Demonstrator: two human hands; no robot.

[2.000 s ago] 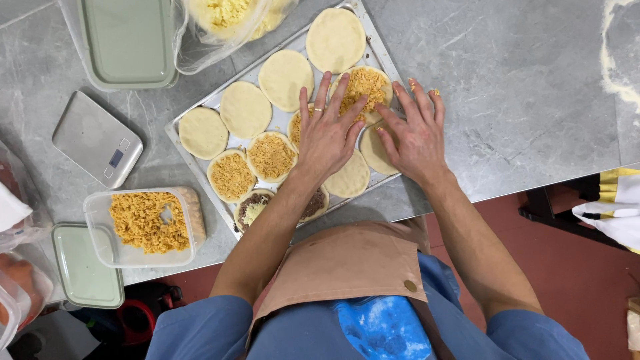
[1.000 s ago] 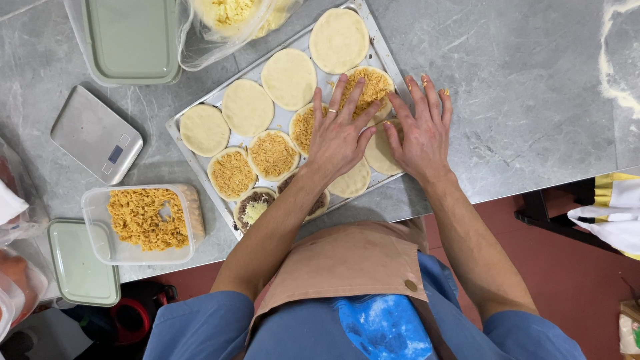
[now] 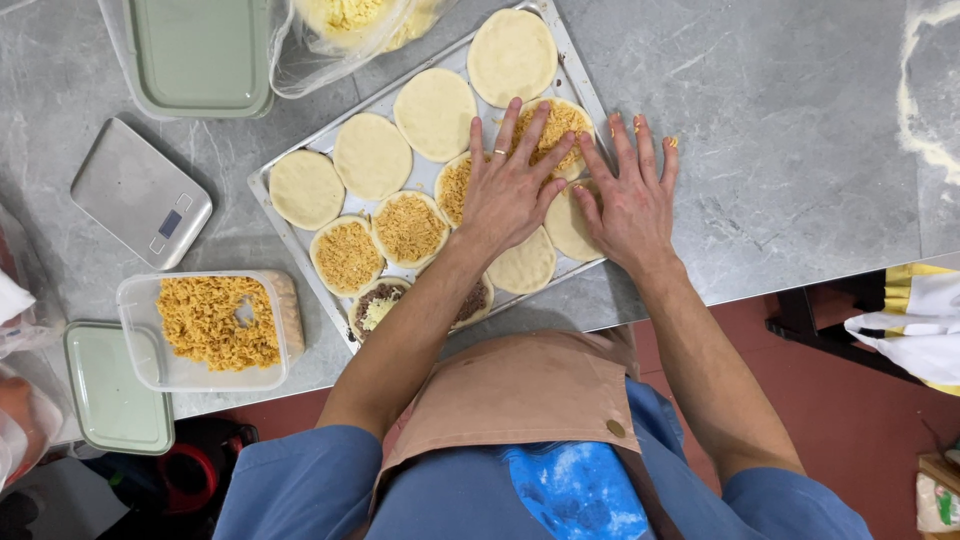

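Several round flat dough discs (image 3: 435,114) lie in rows on a metal baking tray (image 3: 581,71). Some are bare, some bear shredded orange filling (image 3: 409,227), and two near the tray's lower edge bear dark filling, one with pale shreds. My left hand (image 3: 514,180), a ring on one finger, spreads its fingers over the filled disc (image 3: 559,124) at the tray's right side, fingertips on the filling. Beside it my right hand (image 3: 634,191) touches that disc's edge with its index finger; its other fingers extend past the tray, with orange bits on the tips. Neither hand grips anything.
An open plastic tub of orange filling (image 3: 217,322) stands at left, near a green lid (image 3: 120,390). Above are a digital kitchen scale (image 3: 142,191), a green-lidded container (image 3: 199,56) and a clear bag of yellow shreds (image 3: 352,19). The counter's front edge runs beside the apron (image 3: 517,390).
My left fingers have shifted slightly over the filled disc. My right index finger now reaches inward to its edge, while the other right fingers are spread farther out.
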